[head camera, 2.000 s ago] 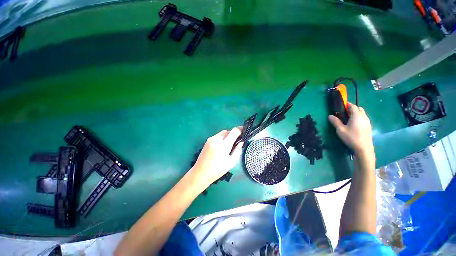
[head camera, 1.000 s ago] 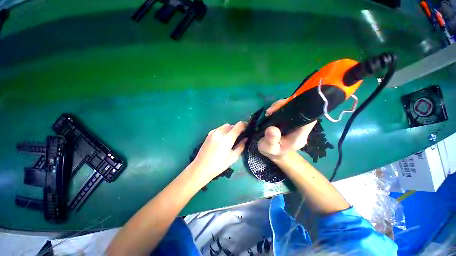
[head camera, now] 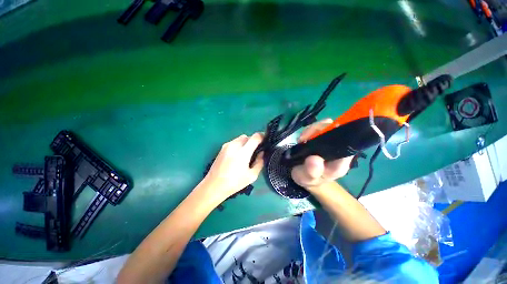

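Observation:
My left hand (head camera: 234, 165) grips a black plastic bracket (head camera: 300, 123), seen nearly edge-on, its arms pointing up and right. My right hand (head camera: 322, 166) is wrapped around an orange and black electric screwdriver (head camera: 356, 130), its rear and cord up to the right, its front end toward the bracket and over the screw dish. The screw dish (head camera: 276, 173) is partly covered by the tool and my right hand. The screwdriver's tip and any contact with a screw cannot be made out. Small black pieces (head camera: 243, 191) lie beside my left hand, partly hidden.
Two brackets (head camera: 92, 172) overlap at left on the green bench (head camera: 167, 116). Another bracket (head camera: 167, 12) lies at the far edge of view. A cooling fan (head camera: 470, 107) lies at right, near a metal post (head camera: 472, 60). A carton (head camera: 470, 177) and clear plastic bags (head camera: 433, 222) are below the bench.
My right hand has picked up the screwdriver from the bench and brought it over the dish beside the bracket. In the last second, the tool has shifted slightly down. The far bracket has moved left in view.

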